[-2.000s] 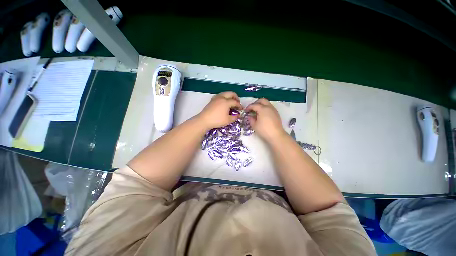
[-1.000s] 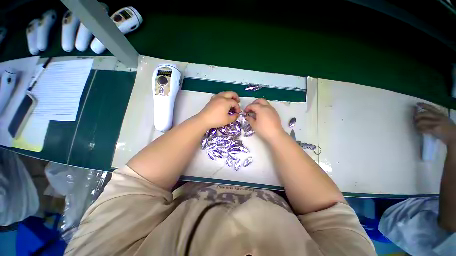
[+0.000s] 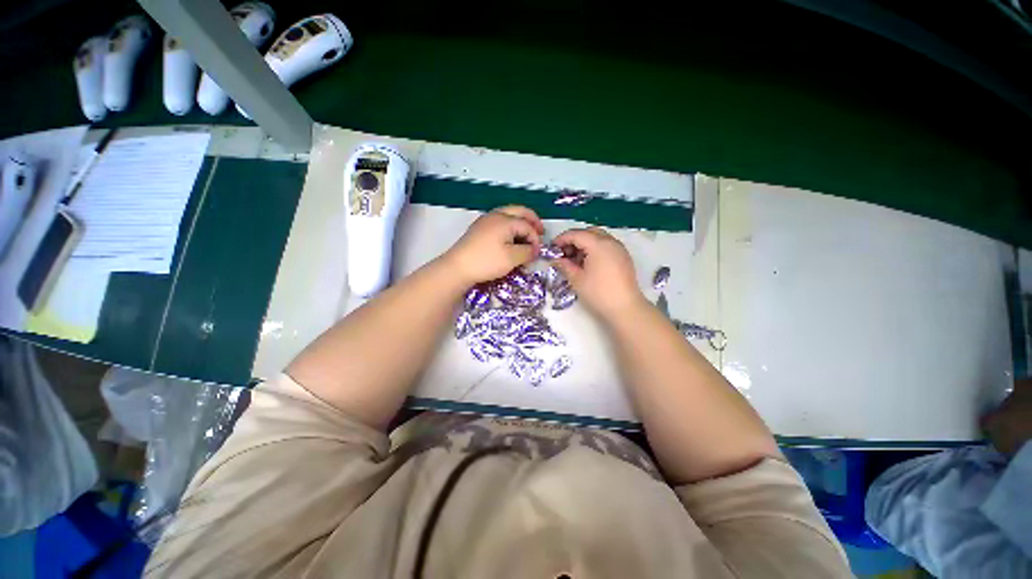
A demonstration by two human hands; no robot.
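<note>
A loose pile of shiny purple-chrome oval button caps (image 3: 515, 322) lies on the pale mat (image 3: 453, 379) in front of me. My left hand (image 3: 498, 244) and my right hand (image 3: 598, 267) meet just above the pile's far edge. A shiny oval cap (image 3: 551, 252) shows between their fingertips. The right fingers pinch it; the left fingertips are at its other end, and whether they grip it is hard to tell. A white handset (image 3: 370, 232) lies left of my hands, gold panel up.
A lone oval (image 3: 662, 275) and a grey ridged strip (image 3: 694, 330) lie right. More ovals (image 3: 572, 197) lie beyond my hands. White handsets (image 3: 309, 48) are on the green conveyor behind a metal post (image 3: 232, 70). Paper (image 3: 145, 204) and a dark phone (image 3: 51, 260) lie left. A person's sleeve (image 3: 945, 509) shows lower right.
The conveyor handsets have shifted right. A person's hand reached in at the right and the handset there is gone. My fingertips have shifted slightly, and the oval between them shows more clearly.
</note>
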